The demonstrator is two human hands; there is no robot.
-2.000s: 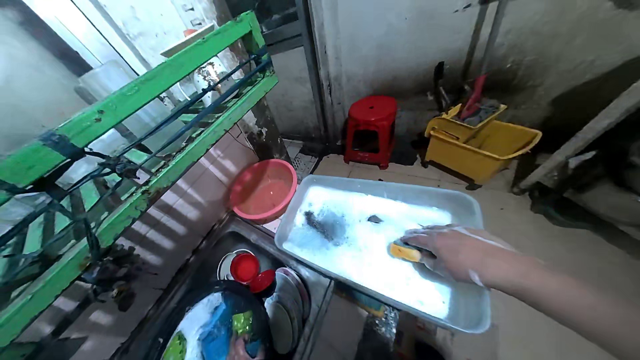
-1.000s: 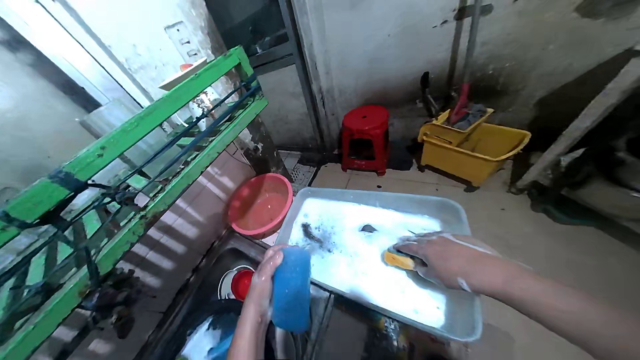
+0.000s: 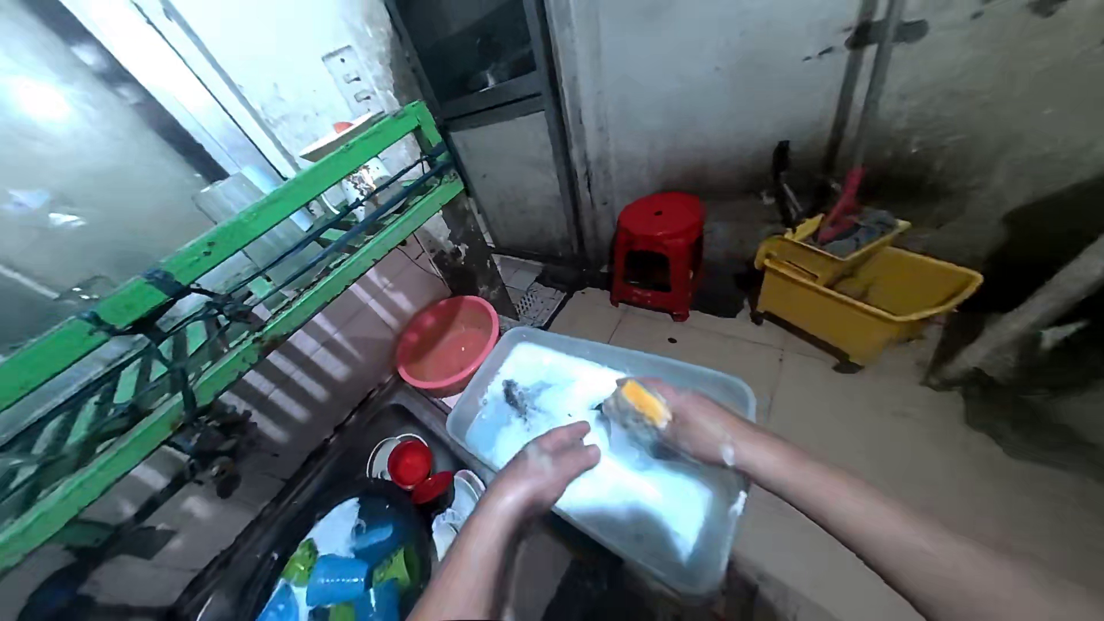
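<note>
My right hand [image 3: 690, 420] holds a yellow sponge with a grey scouring layer [image 3: 640, 405] over the suds of a rectangular plastic tub [image 3: 743, 392]. My left hand [image 3: 552, 461] holds nothing; its fingers are spread over the tub's near left part. Foamy water [image 3: 634, 492] fills the tub, with a dark patch toward its left end. Below and left, a black basin [image 3: 423, 552] holds blue cups [image 3: 336, 580], green cups and suds. Beside the basin are a red cup [image 3: 410, 463] and stacked white dishes [image 3: 466, 498].
A pink basin [image 3: 448, 343] stands left of the tub. Beyond are a red plastic stool [image 3: 658, 254] and a yellow mop bucket [image 3: 862, 297] on the tiled floor. A green railing [image 3: 285, 190] crosses the left side; a grey pole [image 3: 1018, 319] slants at the right.
My left hand has let go of the blue cup it held one second ago and now reaches over the tub. My right hand has turned the sponge, lifting it from the suds.
</note>
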